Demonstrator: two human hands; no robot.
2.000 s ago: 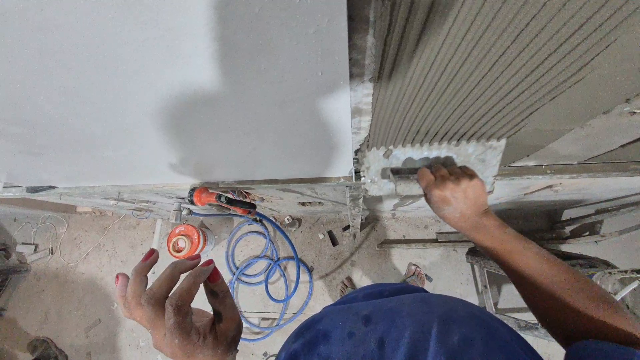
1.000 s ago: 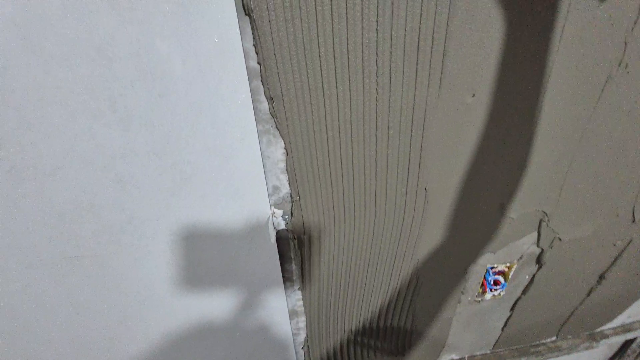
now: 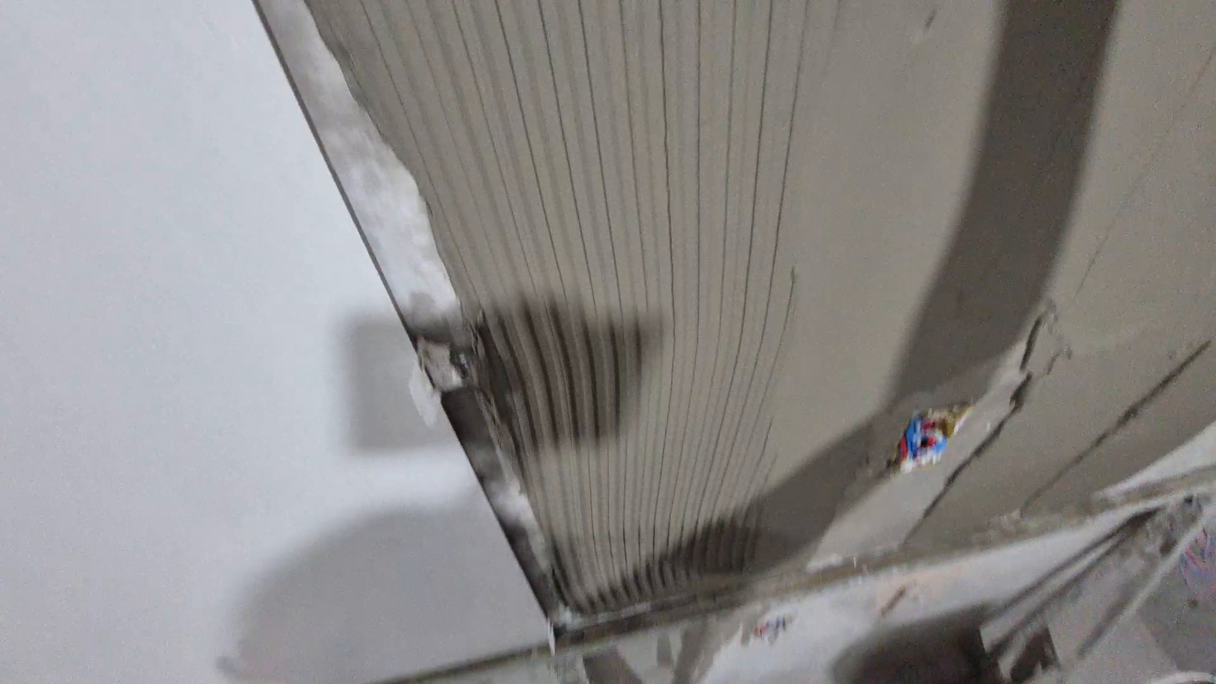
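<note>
Neither my left hand nor my right hand shows in the head view; only shadows fall on the wall. Grey tile adhesive (image 3: pixel 608 247) covers the wall, combed into long ridges beside a strip of bare wall (image 3: pixel 380 190). A large white tile or panel (image 3: pixel 171 228) fills the left side, its dark edge running down to a lower corner. Smooth, uncombed adhesive (image 3: pixel 883 152) lies right of the ridges. The notched trowel is out of view.
An opening with coloured wires (image 3: pixel 929 439) sits low in the wall at the right, near cracks in the adhesive. A ledge (image 3: pixel 855 570) runs along the wall's bottom. Blurred metal legs or bars (image 3: pixel 1111 579) stand at the lower right.
The view has swung from the hands and floor to the wall. Both hands and the notched trowel, seen two seconds ago, are out of view. The arm's shadow has shifted over the adhesive.
</note>
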